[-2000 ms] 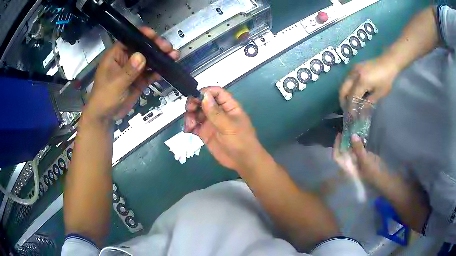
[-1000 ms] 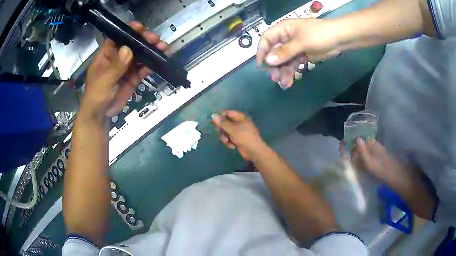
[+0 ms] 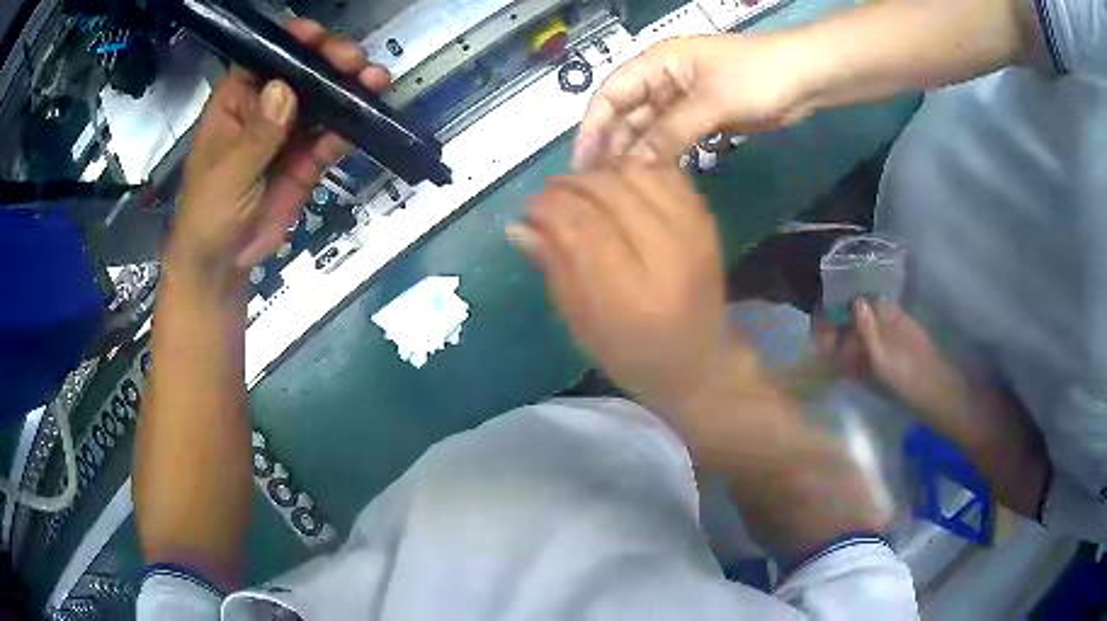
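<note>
My left hand (image 3: 249,158) grips the long black glue syringe (image 3: 328,97), tilted with its narrow end down to the right above the white rail. My right hand (image 3: 625,267) is raised and blurred, its fingers beside the neighbour's hand (image 3: 668,97); whether it holds something small cannot be told. The neighbour's other hand (image 3: 892,346) holds a small clear zip bag (image 3: 863,279). A crumpled white wiping tissue (image 3: 421,319) lies on the green mat (image 3: 364,425).
A white conveyor rail (image 3: 486,170) crosses behind the mat, with a single round part (image 3: 575,75) on it. A red knob with yellow collar (image 3: 550,41) is beyond. A panel of round parts (image 3: 287,488) lies lower left. The neighbour's arm reaches in from the right.
My right hand left the syringe's narrow end and moved right, up to the neighbour's hand. The neighbour's hand left the bag and reached in leftwards. The syringe shifted slightly up and left.
</note>
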